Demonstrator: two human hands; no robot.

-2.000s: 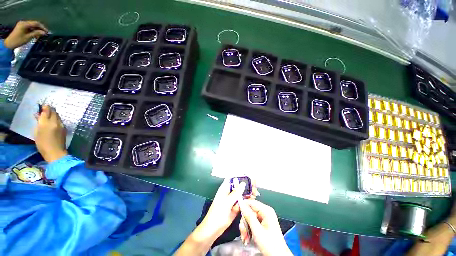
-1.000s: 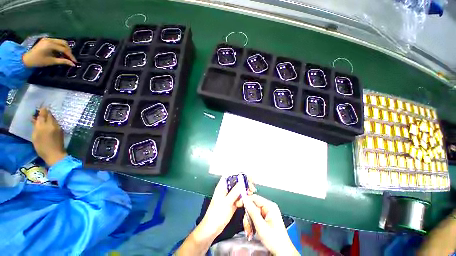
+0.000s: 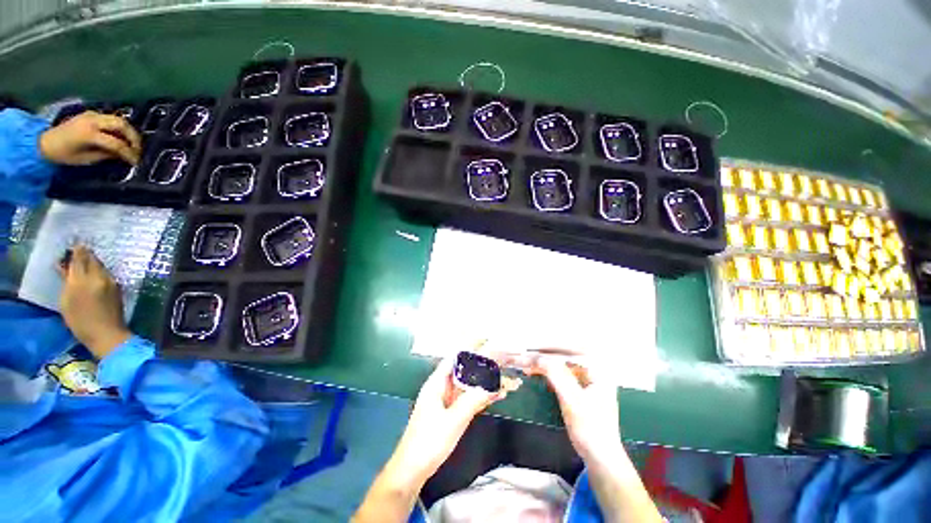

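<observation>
My left hand (image 3: 441, 409) holds a watch housing (image 3: 477, 372) at the near edge of the white paper sheet (image 3: 536, 296). The housing is dark inside with a shiny rim, its open side facing up. My right hand (image 3: 580, 393) is just right of it, over the sheet's near edge. A thin pale shape runs from its fingers towards the housing; it is too blurred to tell what it is. A black foam tray (image 3: 551, 227) lies beyond the sheet. Its near left pocket is empty and the others in view hold housings.
Stacked foam trays (image 3: 339, 204) with housings stand at left. A clear tray (image 3: 715, 306) with yellow-gold pieces (image 3: 863, 255) is at right, a wire spool (image 3: 832, 412) near the right bench edge. A neighbour's hands (image 3: 92, 138) work at far left by another foam tray.
My right hand has moved right, away from the housing, with its fingers now spread sideways. The housing is more uncovered. The view has shifted, moving the bench items somewhat left.
</observation>
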